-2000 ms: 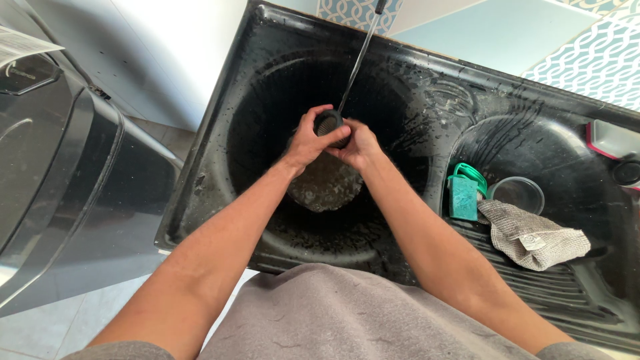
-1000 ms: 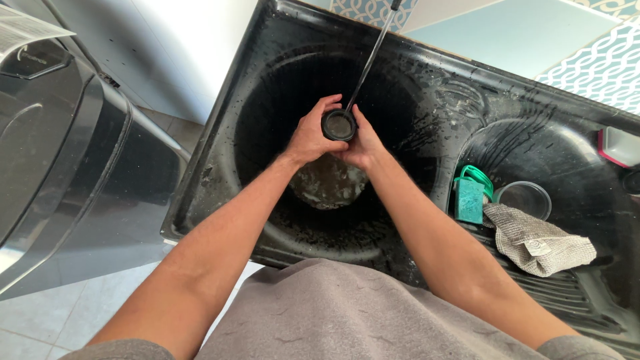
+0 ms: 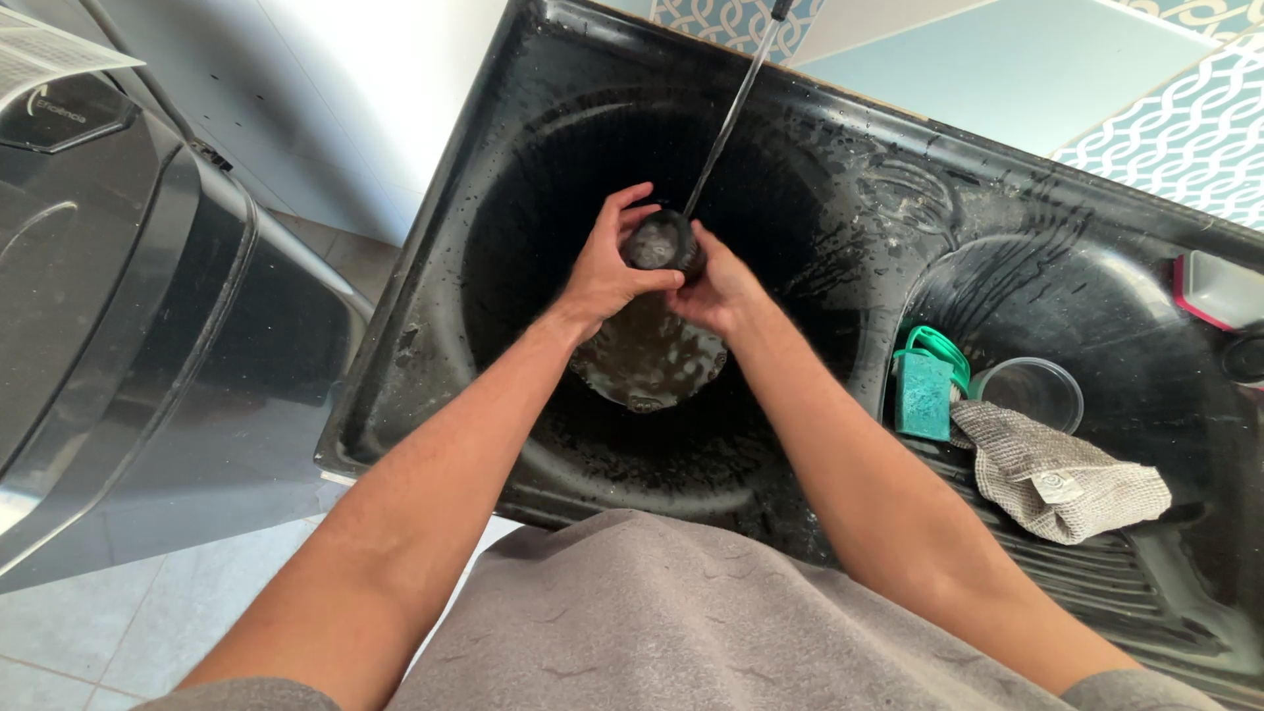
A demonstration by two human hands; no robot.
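A small round black cup-like container (image 3: 662, 242) is held between both hands over the left basin of a black double sink (image 3: 425, 365). Around its left side and near rim curl the fingers of my left hand (image 3: 607, 267). My right hand (image 3: 721, 281) grips it from the right and below; some of those fingers are hidden behind it. A thin stream of water (image 3: 736, 114) falls from a dark spout (image 3: 780, 10) and meets the container's far edge. Below the hands, murky water (image 3: 652, 360) lies in the bottom of the basin.
In the right basin are a green sponge (image 3: 924, 395), a green plastic item (image 3: 938, 348), a clear round container (image 3: 1032, 390) and a crumpled grey cloth (image 3: 1066, 479). A clear box with a red rim (image 3: 1220, 286) stands far right. A dark appliance (image 3: 109, 286) is left of the sink.
Both hands have kept hold of the round container. Its tilt has changed, and the fingers of my left hand are spread more than one second ago.
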